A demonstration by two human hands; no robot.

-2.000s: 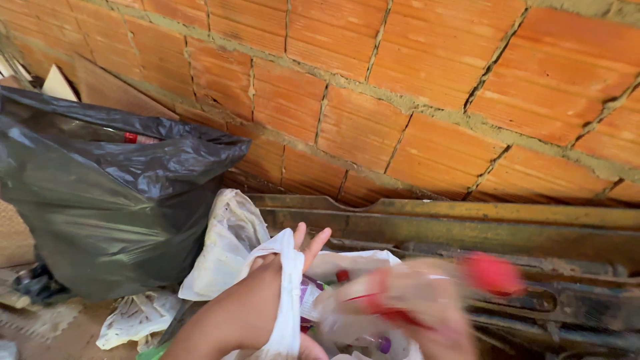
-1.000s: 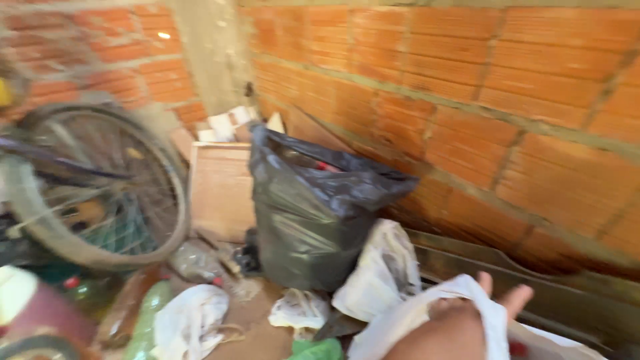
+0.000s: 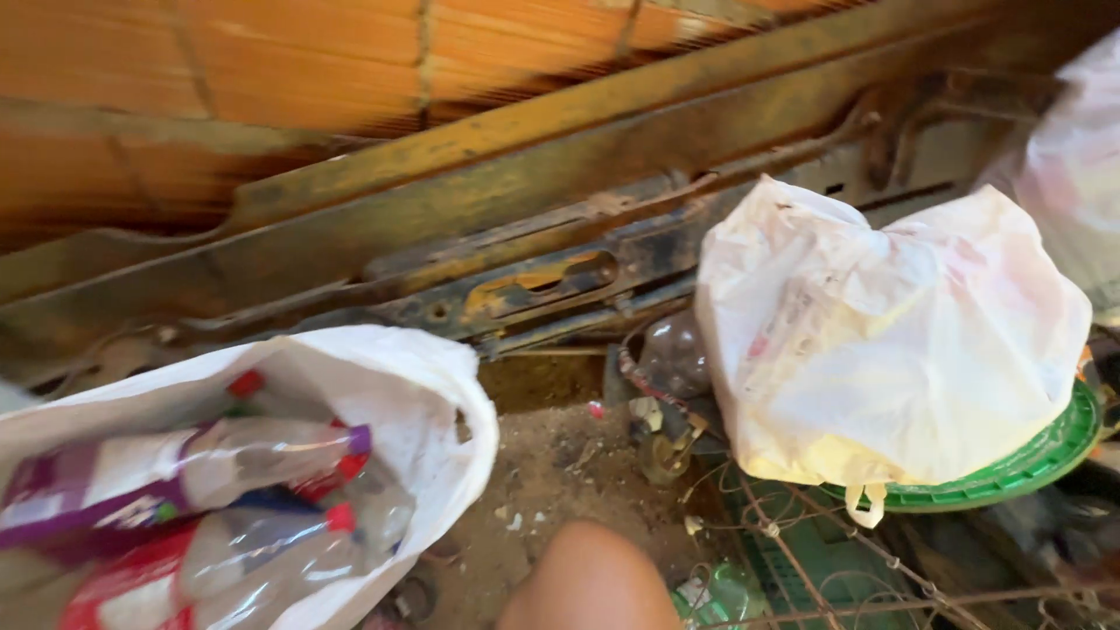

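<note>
Neither my left hand nor my right hand shows in the head view. A rounded patch of bare skin, apparently a knee, rises at the bottom middle. On the left, a white plastic bag point(image 3: 437, 367) gapes upward. Inside it lie several clear plastic bottles, among them one with a purple label and cap point(image 3: 236, 464) and one with a red label and cap point(image 3: 254, 551). To the right, a full white plastic bag point(image 3: 875, 350) rests on a round green plastic lid or basin point(image 3: 1041, 455), its contents hidden.
Rusty metal beams point(image 3: 542, 201) lean along the orange brick wall point(image 3: 297, 61). Bent wire mesh point(image 3: 840, 525) spans the lower right, near a green plastic bottle point(image 3: 726, 595). A clear bottle point(image 3: 674, 354) lies behind the full bag. Debris litters the dirt floor point(image 3: 560, 472).
The view has swung to the right. My left hand, seen in the open white bag before, has left the view. The blurred red-capped bottle near my right hand two seconds ago is no longer seen there.
</note>
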